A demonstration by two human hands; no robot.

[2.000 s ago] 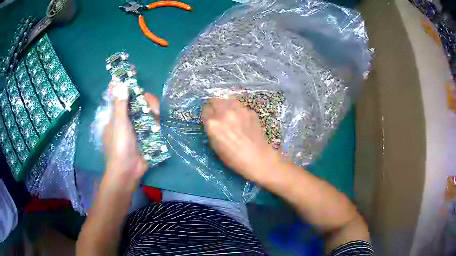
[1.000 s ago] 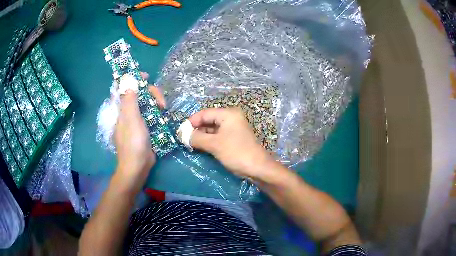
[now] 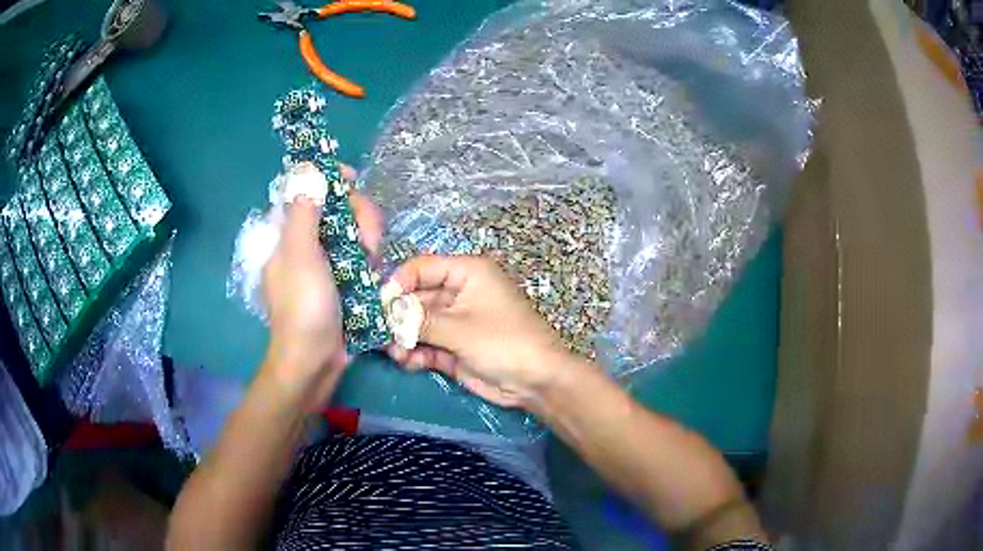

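My left hand (image 3: 307, 280) holds a narrow green PCB strip (image 3: 343, 231) nearly upright in view, thumb with a white cover across its face. A white wad (image 3: 254, 253) shows at the left of this hand. My right hand (image 3: 464, 328) is at the strip's lower right edge, its fingertips bent in and touching or nearly touching it. A white cover (image 3: 406, 320) is on its thumb. Whether a part is between the fingertips cannot be told. The open clear plastic bag (image 3: 668, 205) lies right of the hands, with small metal components (image 3: 561, 242) heaped in its opening.
Orange-handled cutters (image 3: 332, 65) lie beyond the strip on the green bench (image 3: 205, 118). A stack of PCB panels (image 3: 81, 221) is at left, over crumpled plastic film (image 3: 135, 344). A round tool or tape roll (image 3: 116, 22) lies beyond it. A large cardboard carton (image 3: 862, 269) stands at right.
My right hand has come from the component heap to the strip's lower right edge. My left hand and the strip have shifted slightly right, and the strip is more upright in view.
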